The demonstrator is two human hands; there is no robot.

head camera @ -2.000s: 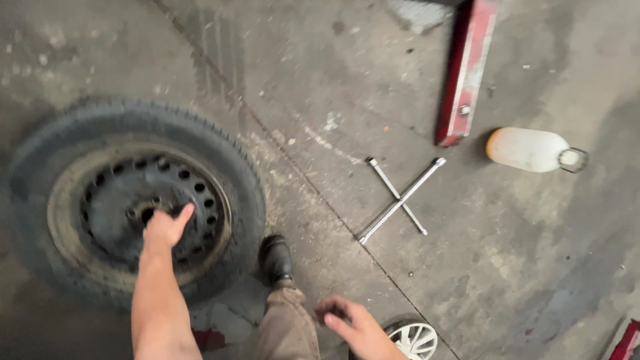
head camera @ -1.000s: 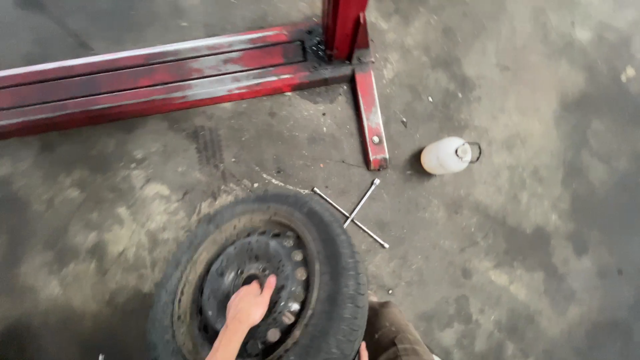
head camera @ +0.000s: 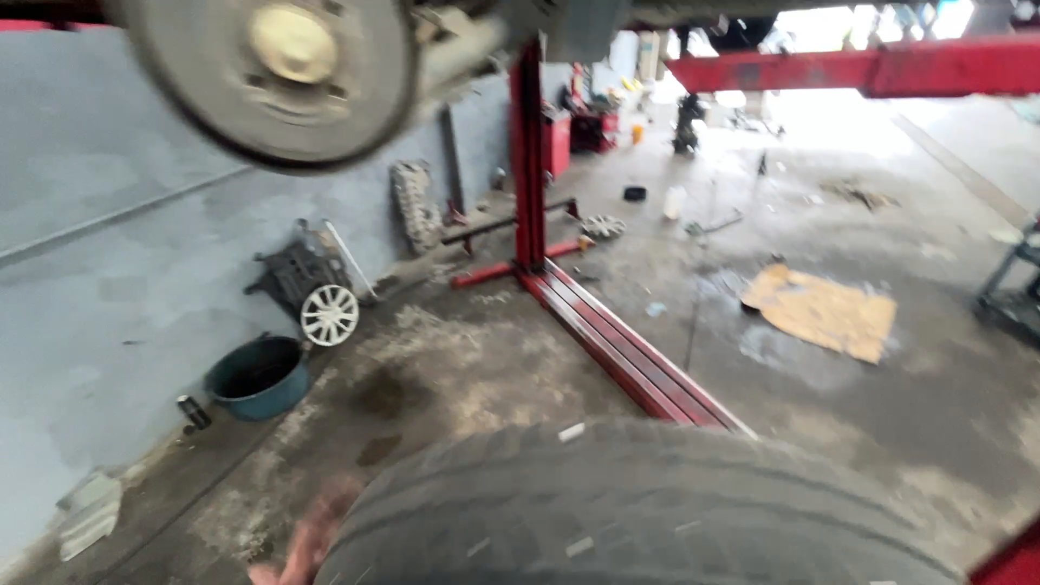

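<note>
A car wheel's tyre point(head camera: 617, 504) fills the bottom of the head view, tread toward me, its rim out of sight. My left hand point(head camera: 309, 532), blurred, lies against the tyre's left side and partly behind it. My right hand is out of view. Above and to the left, a bare brake disc or drum with its hub point(head camera: 292, 45) hangs under a raised car, apart from the tyre.
A red lift post point(head camera: 528, 162) and its floor beam point(head camera: 626, 349) stand ahead. Along the left wall are a dark green tub point(head camera: 260, 382), a can point(head camera: 193, 413) and a white wheel cover point(head camera: 330, 315). Cardboard point(head camera: 821, 313) lies to the right; a red lift arm point(head camera: 812, 69) crosses above.
The wheel has come up from the floor to in front of me. My left hand has moved from the rim's centre to the tyre's side. The view has swung up to the raised car.
</note>
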